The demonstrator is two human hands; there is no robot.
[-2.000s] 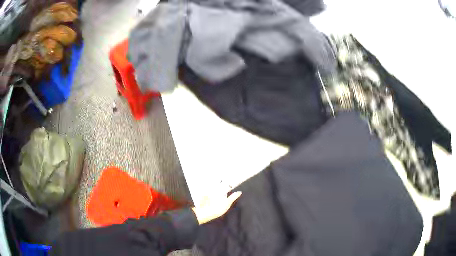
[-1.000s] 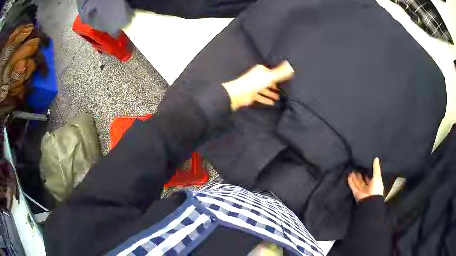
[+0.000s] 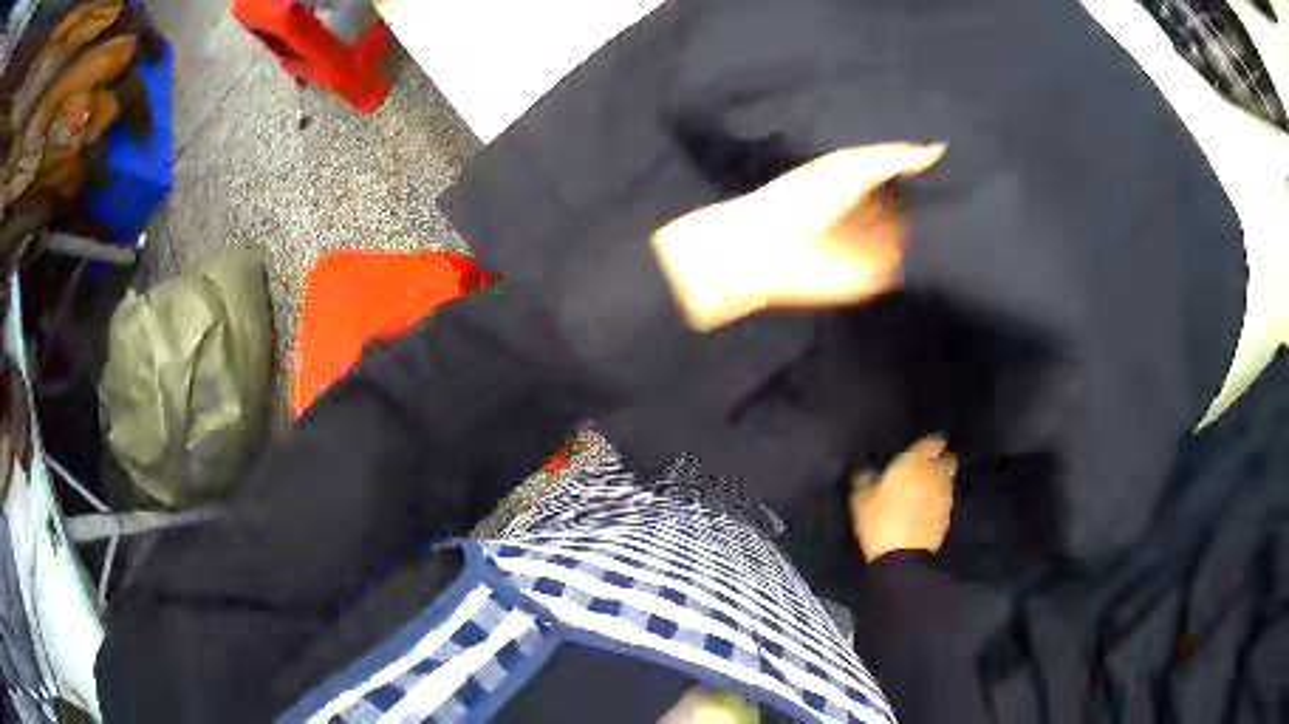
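The black padded coat [image 3: 1117,241] lies in front of me and fills the middle and right of the view. My left hand [image 3: 799,234] is on its upper middle, blurred, fingers bent in on the fabric and index finger stretched to the right; it seems to grip the coat. My right hand [image 3: 908,498] is lower, near the hem of my apron, with its fingers curled into dark fabric of the coat. The fabric between the hands is in deep shadow, so its edges are hidden.
The white table [image 3: 516,50] shows at the top. A red-orange stool [image 3: 371,318] stands left, another [image 3: 322,50] at the top. An olive bag [image 3: 191,375] and a blue bin [image 3: 139,149] are at the far left. Dark garments [image 3: 1173,594] lie lower right, a checked one [image 3: 1230,57] upper right.
The coat came into the middle of the view. Since one second ago my left hand has moved right, my right hand left and inward, its fingers now curled, and the fabric between them has shifted.
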